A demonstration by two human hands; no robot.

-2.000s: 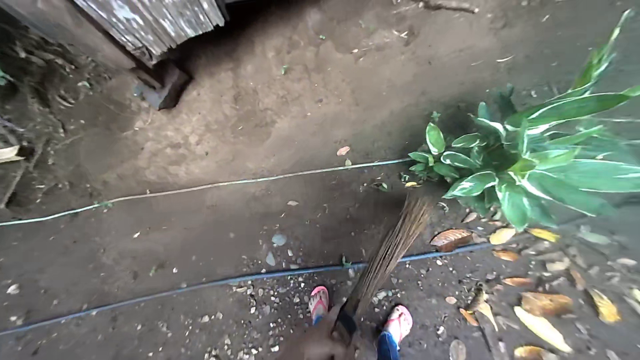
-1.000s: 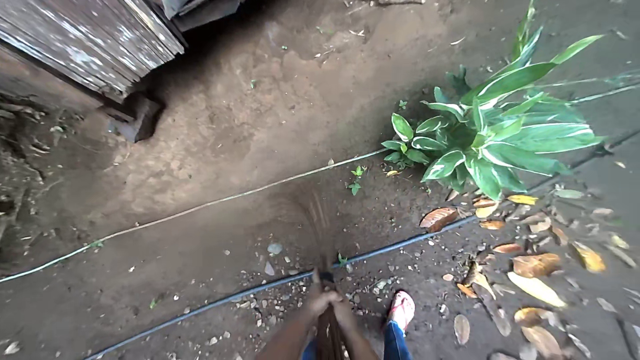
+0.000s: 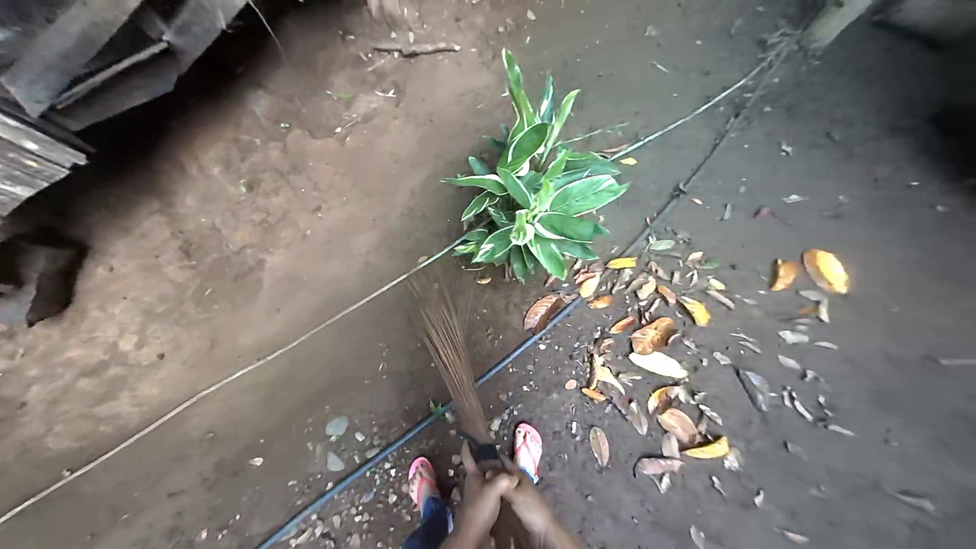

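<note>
At the bottom centre, my left hand [image 3: 479,499] and my right hand [image 3: 526,503] are both closed around the dark-bound handle of a stick broom [image 3: 450,343]. The broom's thin bristles fan out forward over the bare soil, crossing above a blue hose [image 3: 404,438]. Their blurred tips lie near a pale cord [image 3: 328,324], to the lower left of a green plant with white-edged leaves [image 3: 534,198]. Fallen yellow and brown leaves [image 3: 656,362] are scattered on the ground to the right of the broom.
My feet in pink flip-flops [image 3: 528,446] stand on either side of the broom. Weathered wooden boards [image 3: 30,152] and a dark block [image 3: 38,278] are at the left. Small stones [image 3: 335,427] lie along the hose. A stick [image 3: 415,49] lies at the top.
Both hands are now together on the broom, where two seconds ago only one was plainly visible. The bristles have swung about over the soil. The view has shifted toward the right.
</note>
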